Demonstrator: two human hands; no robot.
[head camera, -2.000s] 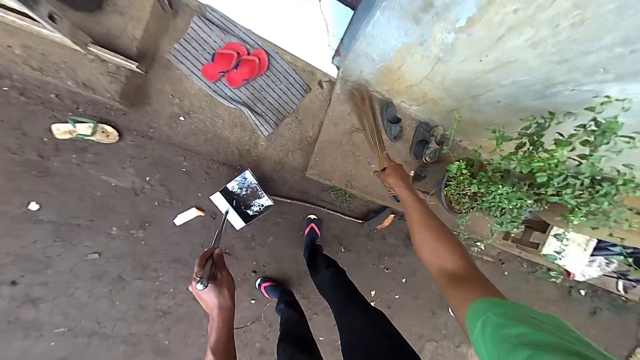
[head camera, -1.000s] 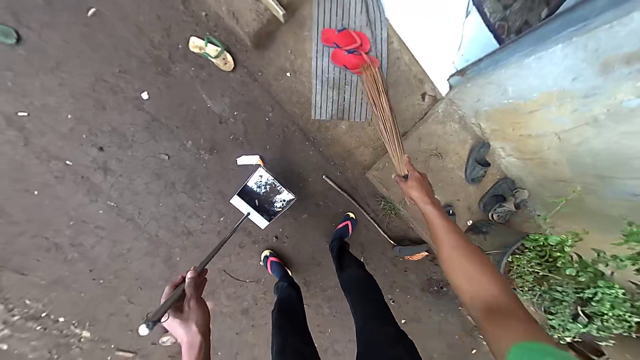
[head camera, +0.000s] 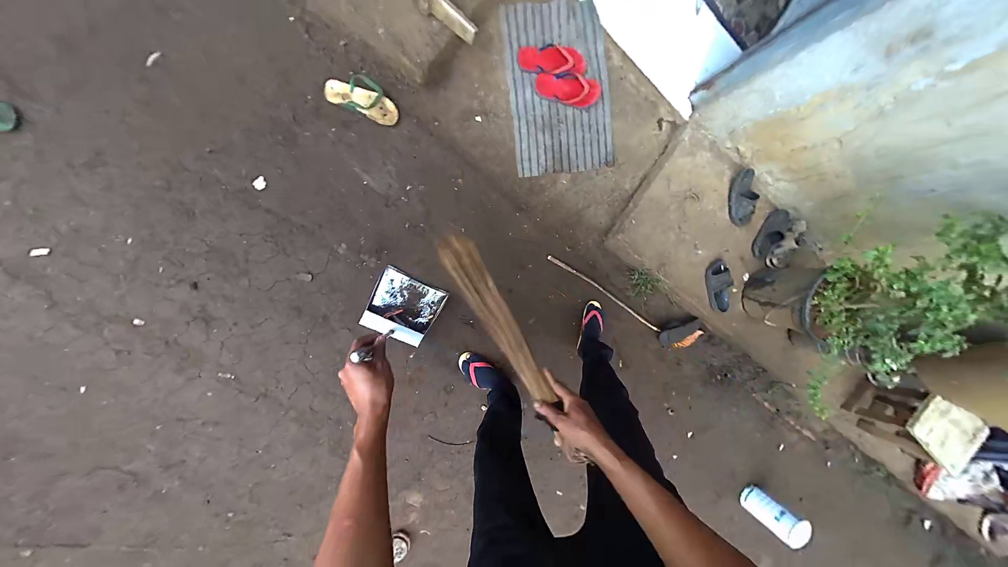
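My left hand (head camera: 368, 379) is closed around the end of a handle, seen nearly end-on, that leads to a dustpan (head camera: 405, 307). The dustpan has a shiny dark inside and a white edge, with a small reddish piece visible in it. My right hand (head camera: 573, 419) grips the bound end of a stick broom (head camera: 498, 311). Its bristles point up and left, spread and slightly blurred, right of the dustpan and apart from it. My feet in dark flip-flops with pink straps stand below and right of the dustpan.
Red flip-flops (head camera: 561, 75) lie on a striped mat (head camera: 556, 142). A cream flip-flop (head camera: 362, 101) lies up left. Dark sandals (head camera: 742, 197) and a potted plant (head camera: 874, 307) line the wall at right. A stick (head camera: 602, 291) lies near my right foot, a white cylindrical container (head camera: 776, 516) at lower right.
The broom in my right hand has come down and left from the red flip-flops towards the dustpan. The two red flip-flops lie lower on the mat in view. The view has shifted.
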